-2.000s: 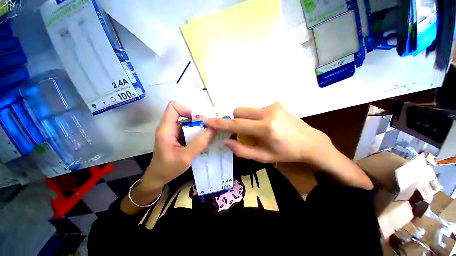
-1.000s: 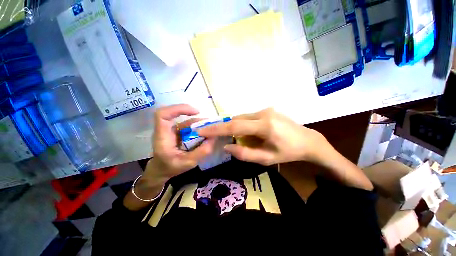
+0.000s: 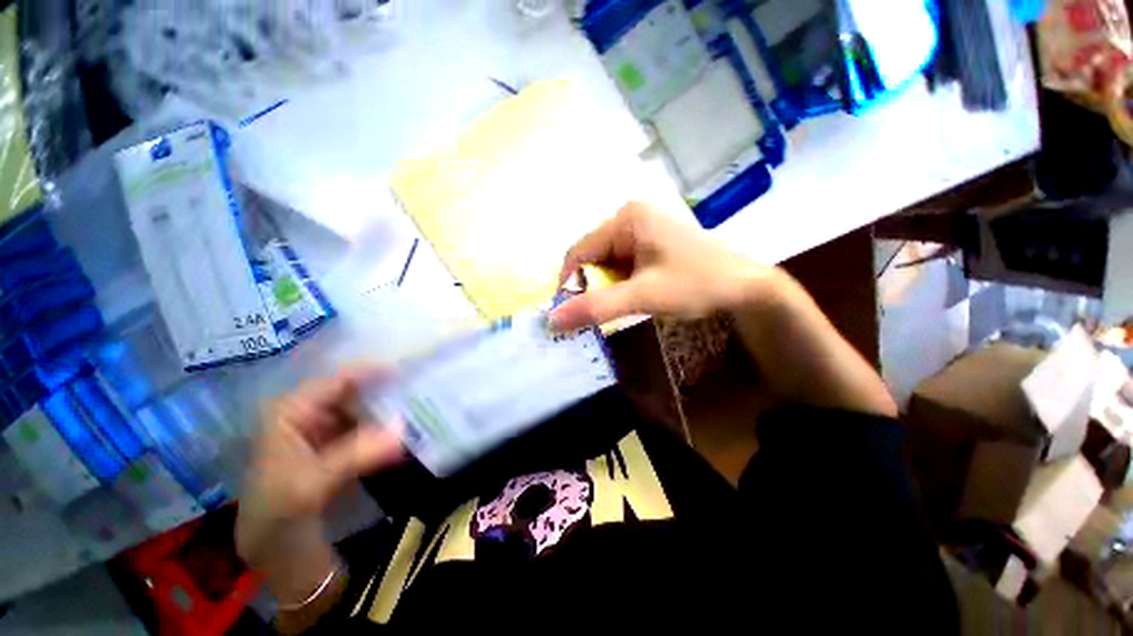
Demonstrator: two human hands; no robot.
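A white cable box (image 3: 497,388), blurred by motion, is held tilted between both hands over the lap, in front of the table edge. My left hand (image 3: 311,454), also blurred, grips its left end. My right hand (image 3: 646,276) pinches its right end between thumb and fingers. Something small and yellow shows in the right palm; what it is cannot be told. The pale yellow sticker sheet (image 3: 491,186) lies on the white tabletop behind the box, its middle glaring white.
Another cable box (image 3: 193,249) marked 2.4A lies at the left. Blue-edged boxes (image 3: 93,410) are piled at far left. Flat box blanks (image 3: 708,131) lie at back right. A red stool (image 3: 186,584) stands below left; open cartons (image 3: 994,435) are at right.
The box has turned from end-on to lying lengthwise between the hands. My left hand has moved left and down, away from my right hand. The view has shifted right.
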